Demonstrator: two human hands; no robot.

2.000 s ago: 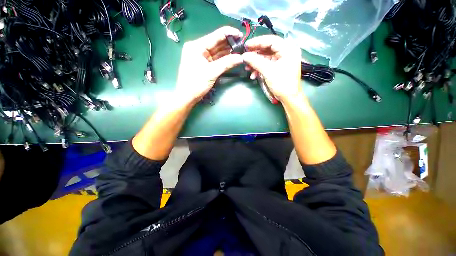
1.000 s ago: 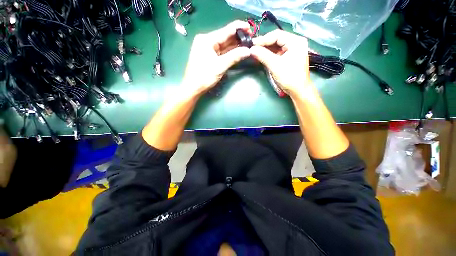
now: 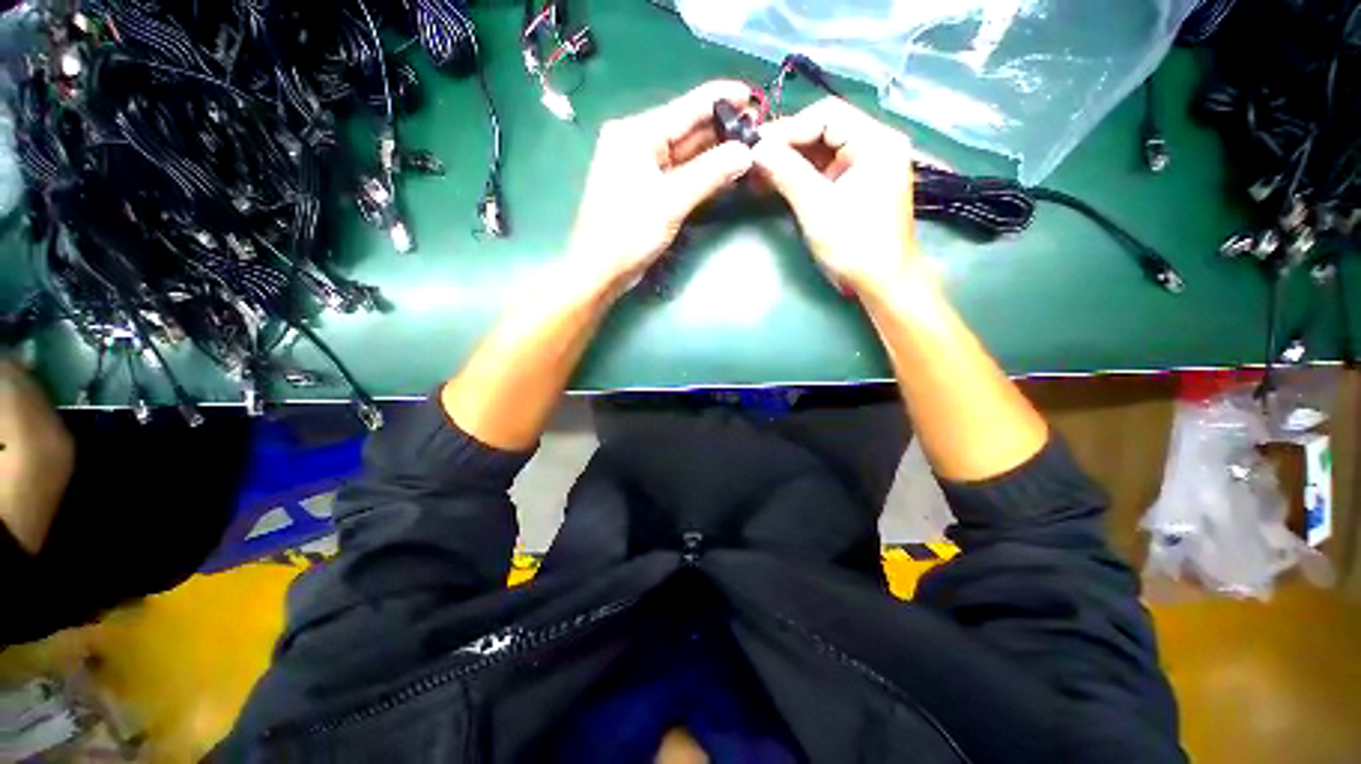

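A small black housing (image 3: 731,123) is between my fingertips, with thin red wires (image 3: 761,105) rising behind it. My left hand (image 3: 651,179) grips the housing from the left. My right hand (image 3: 845,182) touches its right side with thumb and fingers pinched; whether it grips the housing or a wire, I cannot tell. A black plug end (image 3: 809,69) lies just behind my fingers. A coiled black cable (image 3: 973,203) lies right of my right hand, its connector end (image 3: 1164,275) further right. Small black pieces (image 3: 664,272) show partly under my left hand.
A large heap of black cables (image 3: 164,194) fills the left of the green bench (image 3: 493,329), another heap (image 3: 1302,135) the right. Short wired pieces (image 3: 555,57) lie behind left. A clear plastic bag (image 3: 955,67) lies behind my hands. Another person's arm (image 3: 30,463) is at far left.
The view has shifted, so the bench items appear further right. The housing has turned between my fingertips, and both hands remain together around it. The red handle seen under my right hand earlier is now almost hidden.
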